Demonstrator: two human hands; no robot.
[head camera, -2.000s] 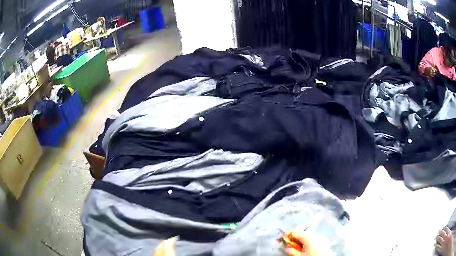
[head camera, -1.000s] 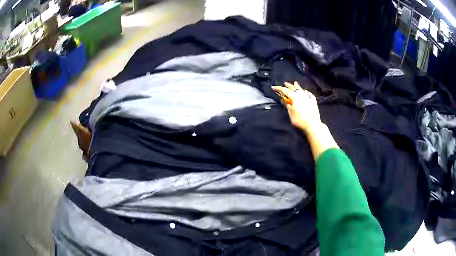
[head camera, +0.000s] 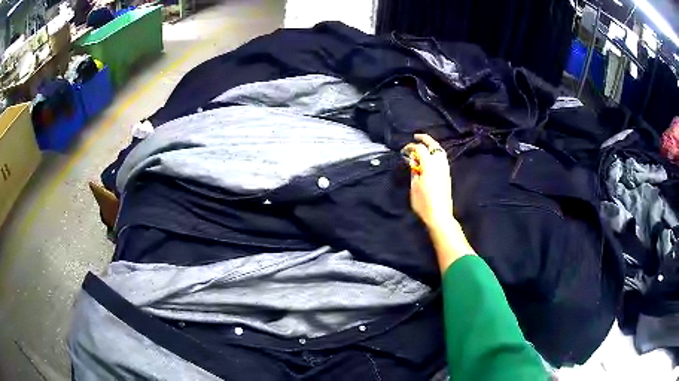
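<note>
My right hand [head camera: 426, 173], in a green sleeve, reaches over the garment pile. A small orange piece of the thread snips [head camera: 415, 160] shows at its curled fingers; the blades cannot be made out. The fingertips are at the dark garment [head camera: 357, 195], near the upper end of its placket with round snaps [head camera: 323, 182]. Whether they pinch cloth cannot be told. Pale grey inner fabric [head camera: 246, 145] lies left of the hand. A lower garment [head camera: 283, 286] shows grey inside and a snap-lined dark edge. My left hand is not in view.
Another heap of dark and grey garments [head camera: 639, 201] lies at the right. A white table covering [head camera: 622, 365] shows at the lower right. At the left stand a green crate [head camera: 123, 41], a blue bin [head camera: 93, 95] and a tan cart [head camera: 16, 160]. A pink-clad person is partly visible at the right edge.
My right hand has risen from the bottom edge onto the pile, then shifted slightly within the last second. My left hand has left view. The garments' front edges are spread differently from two seconds ago.
</note>
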